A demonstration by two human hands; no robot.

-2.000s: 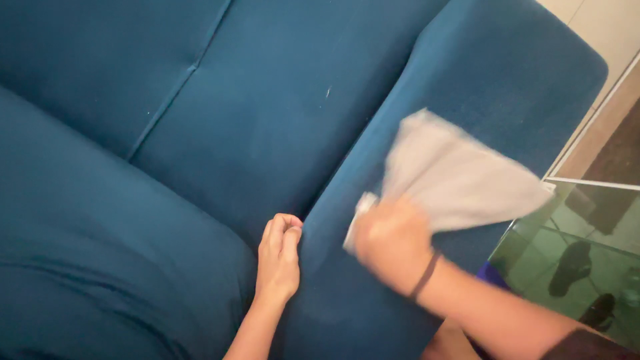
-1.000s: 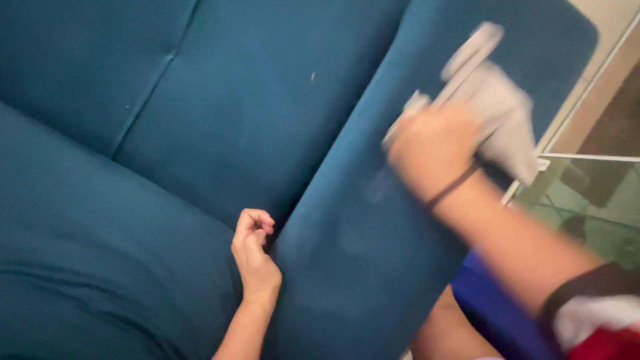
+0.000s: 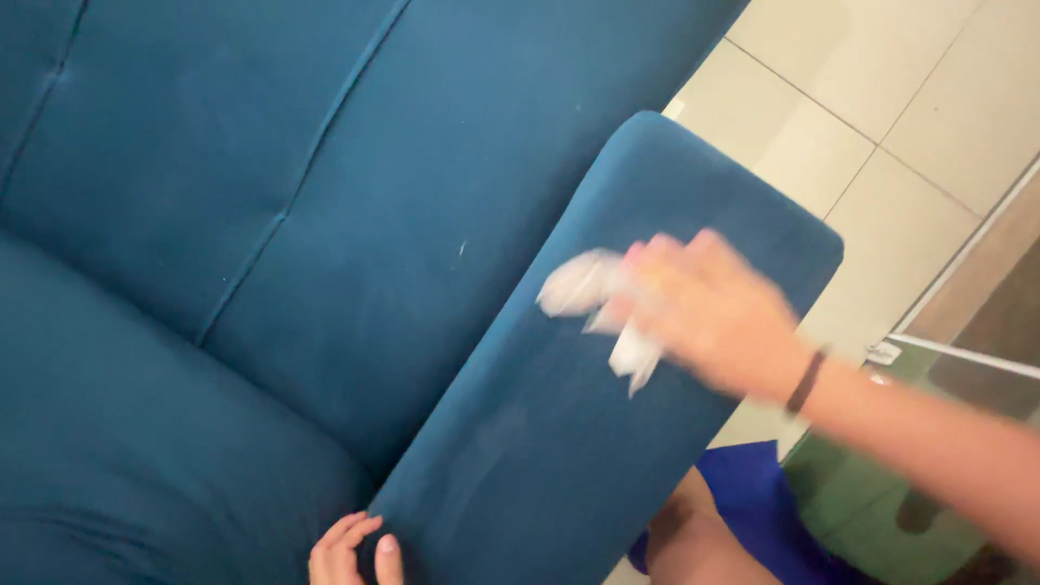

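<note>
A whitish cloth (image 3: pixel 581 284) is bunched in my right hand (image 3: pixel 703 313), which is blurred and over the far half of the blue sofa armrest (image 3: pixel 504 455). Loose ends of the cloth stick out below the fingers. My left hand (image 3: pixel 353 552) rests at the near inner edge of the armrest, by the gap with the seat, its fingers and thumb apart and holding nothing; its lower part is cut off by the frame. The blue sofa seat (image 3: pixel 406 187) has stitched seams and a few small pale specks.
Blue sofa backrest fabric (image 3: pixel 162 471) spans the lower left. Light floor tiles (image 3: pixel 821 97) lie beyond the armrest. At the right is a glass panel with a pale frame (image 3: pixel 967 353). My leg (image 3: pixel 699 536) and blue clothing (image 3: pixel 751 496) are beside the armrest.
The cloth hung spread out two seconds ago and is now bunched in my right hand. The view has shifted, showing more floor. My left hand stays by the armrest's inner edge.
</note>
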